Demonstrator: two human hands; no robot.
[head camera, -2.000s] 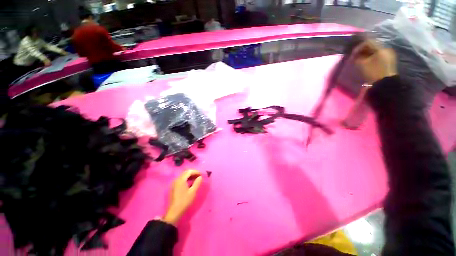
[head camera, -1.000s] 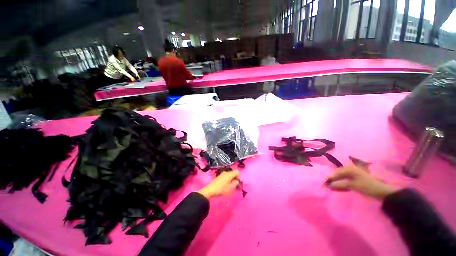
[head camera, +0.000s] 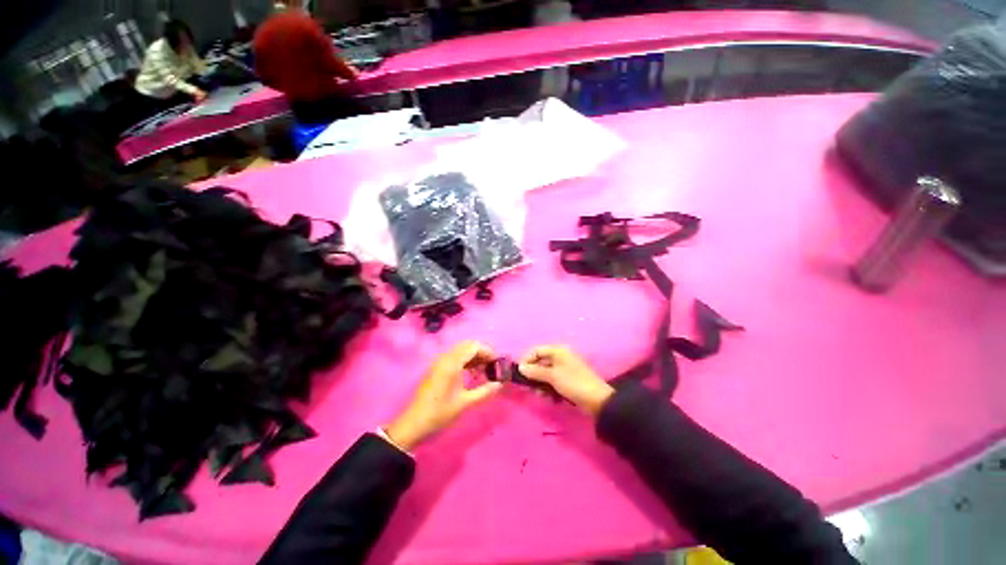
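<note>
My left hand (head camera: 450, 388) holds a small black buckle (head camera: 503, 370) between thumb and fingers, at the near middle of the table. My right hand (head camera: 563, 375) pinches the end of a dark webbing strap (head camera: 671, 351) against the buckle. Whether the strap passes through the buckle cannot be told. The strap trails right from under my right hand, bends upward and ends in a pointed tab on the pink cover. More dark straps (head camera: 607, 256) lie tangled behind it. A clear bag of buckles (head camera: 447, 232) lies behind my left hand, with a few loose buckles at its mouth.
A large heap of dark and camouflage straps (head camera: 199, 320) covers the left. A metal flask (head camera: 907, 234) lies beside a big sack (head camera: 949, 132) at right. White plastic (head camera: 552, 144) lies behind the bag. Two people stand at the far pink table (head camera: 474, 55).
My right hand has come from the right to meet my left hand, bringing a strap. My left hand has moved from the loose buckles toward me, now with a buckle. The view has tilted down.
</note>
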